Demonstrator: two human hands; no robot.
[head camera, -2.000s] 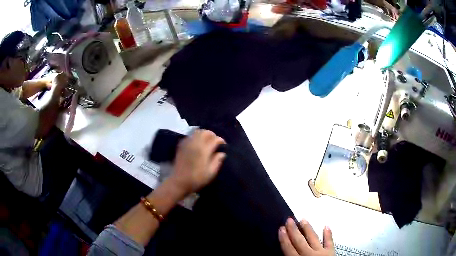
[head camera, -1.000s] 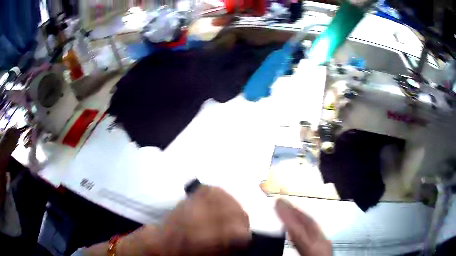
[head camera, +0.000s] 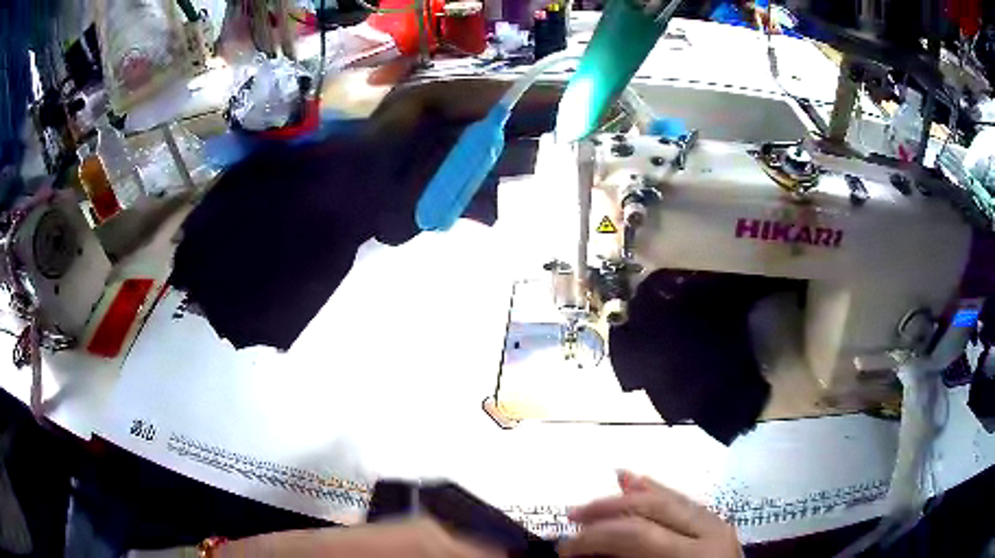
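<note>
A black cloth piece (head camera: 453, 510) is at the table's front edge, low in the picture. My left hand (head camera: 420, 538) is blurred and cut off by the bottom edge; it holds the left part of this cloth. My right hand (head camera: 655, 525) is at the cloth's right end, fingers pointing left; whether it grips the cloth is hidden. The cream-white sewing machine (head camera: 720, 207) stands beyond, its presser foot and needle (head camera: 576, 336) over the needle plate (head camera: 535, 349), with no cloth under the foot.
A black cloth stack (head camera: 284, 229) lies at back left. Small black cut pieces (head camera: 698, 349) lie under the machine arm. A blue paddle-shaped thing (head camera: 464, 174) hangs near the machine head. A red flat item (head camera: 120, 316) lies left. A printed ruler (head camera: 262, 471) runs along the front edge.
The view has swung right. The large black cloth that lay across the front of the table has left that spot. Both hands are now low at the front edge with black cloth.
</note>
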